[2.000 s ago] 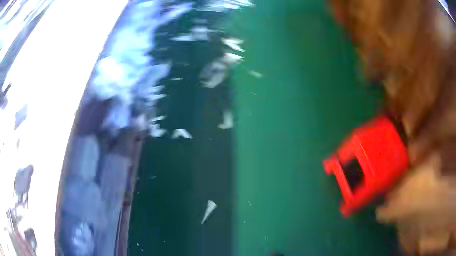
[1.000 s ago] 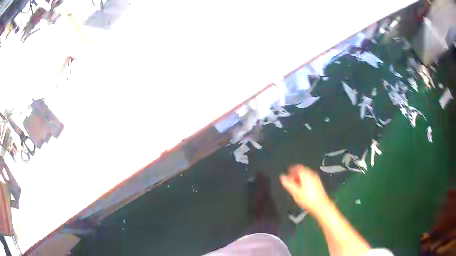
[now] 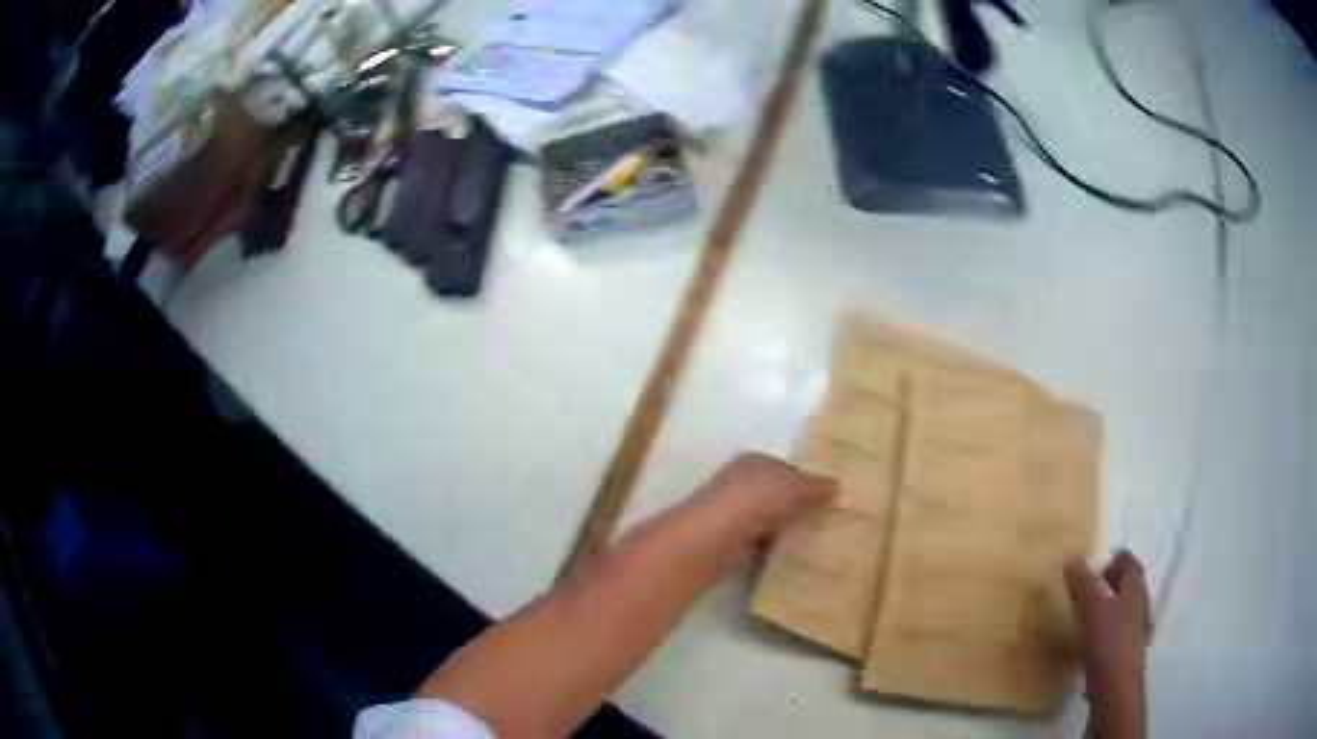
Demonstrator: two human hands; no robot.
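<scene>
Two flat tan paper packets or sheets with faint print lie overlapping on the white table, the left one (image 3: 838, 541) partly beside the right one (image 3: 989, 534). My left hand (image 3: 773, 498) grips the left edge of the left one, its thumb on top. My right hand (image 3: 1112, 599) is at the right edge of the right one, small and slightly blurred. Its thumb and a finger are apart, and its lower part is cut by the picture's bottom.
A wooden strip (image 3: 708, 289) crosses the white table (image 3: 376, 390). Beyond lie a dark flat slab (image 3: 924, 130), a black cable (image 3: 1141, 202), an open box with small tools (image 3: 621, 181), dark pieces (image 3: 455, 202), scissors (image 3: 368, 195), a brown item (image 3: 195, 173) and papers (image 3: 549, 51).
The view has swung from the green floor, scraps and long table edge to a cluttered tabletop. One hand showed over the floor before; now both hands are at the tan papers.
</scene>
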